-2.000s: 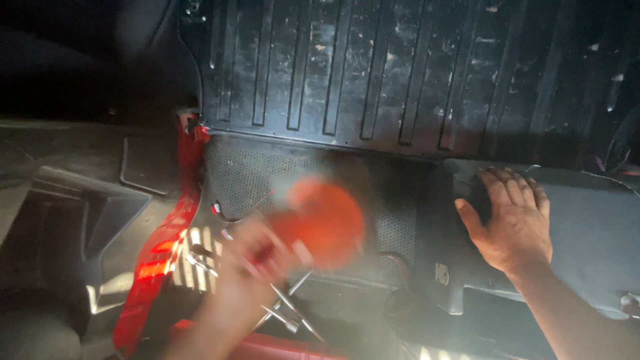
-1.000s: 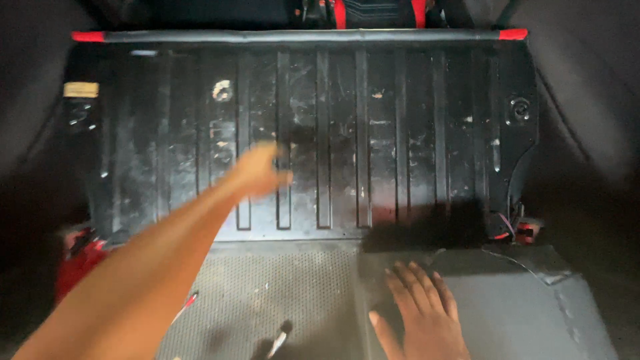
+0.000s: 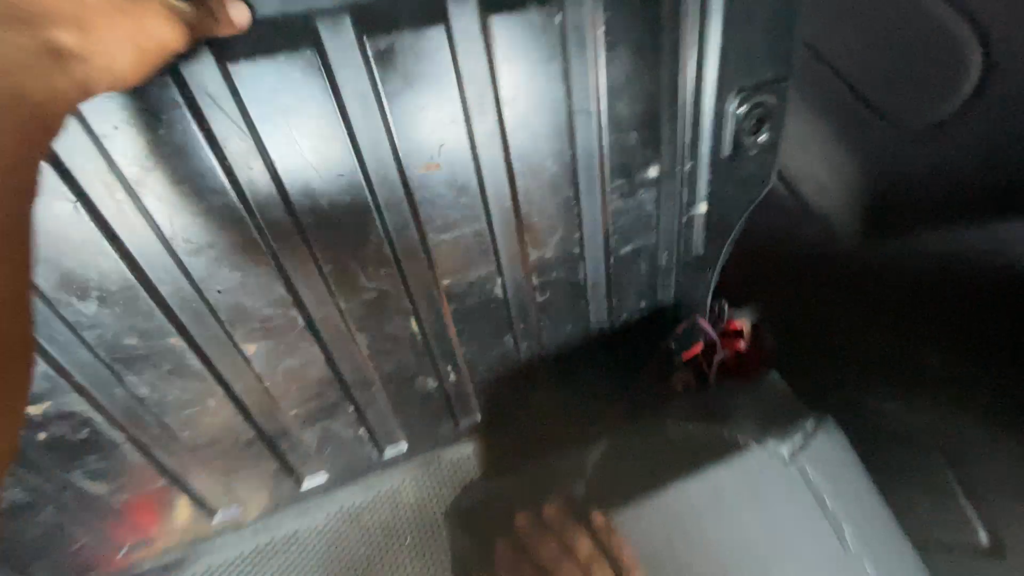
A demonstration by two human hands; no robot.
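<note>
My left hand [image 3: 120,44] is at the upper left, its fingers at the top edge of a ribbed black metal panel [image 3: 416,192], apparently gripping it; part of the hand is out of frame. This scuffed panel looks like the back of a vehicle's seat and stands tilted in the view. At the bottom, my right hand [image 3: 568,544] lies with spread fingers by the shaded edge of a smooth grey cover [image 3: 736,512]. It is blurred and partly cut off by the frame's lower edge.
A perforated grey floor surface [image 3: 360,520] runs along the panel's foot. Red parts and thin wires [image 3: 716,340] show at the panel's lower right corner. Dark side trim [image 3: 888,120] rises at the right. A round fitting [image 3: 754,122] sits near the panel's right edge.
Two seconds ago my left hand held a blurred orange object; it now shows at the panel's top edge without it. My right hand still rests low on the grey cover. The view has swung closer.
</note>
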